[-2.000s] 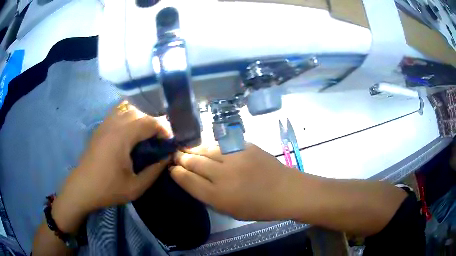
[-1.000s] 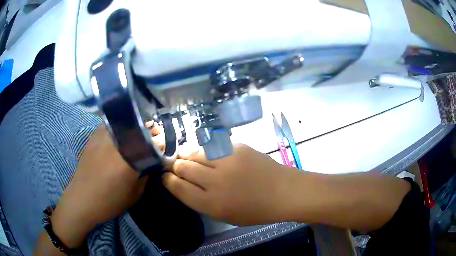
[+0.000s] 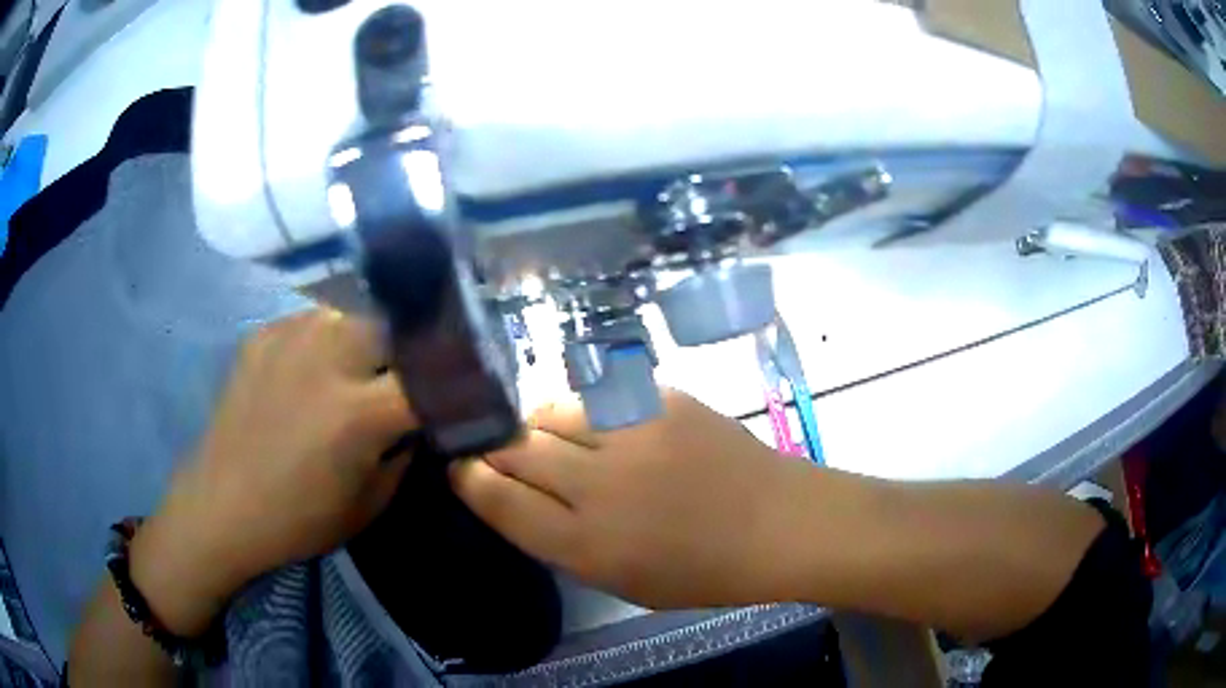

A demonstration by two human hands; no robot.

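Note:
The grey-blue garment panel (image 3: 135,323) lies on the left of the machine bed, with a black strip (image 3: 148,124) along its top edge. A black fabric section (image 3: 464,578) hangs below my hands toward the front edge. My left hand (image 3: 289,444) lies on the cloth left of the needle area, its fingers pinching the dark fabric. My right hand (image 3: 632,497) presses at the fabric below the presser area, fingertips near my left hand's. The white sewing machine head (image 3: 645,81) and its shiny metal guard (image 3: 424,282) hide the fingertips and the stitching spot.
Thread snips with pink and light-blue handles (image 3: 793,410) lie right of the needle area. A blue card (image 3: 20,182) is at the far left. A ruled strip (image 3: 699,638) runs along the table's front edge. A brown cardboard piece (image 3: 887,655) is below it.
The view has shifted, moving the machine head in the picture. The black piece raised between my left fingers two seconds ago is lower now. My right hand stays in about the same place.

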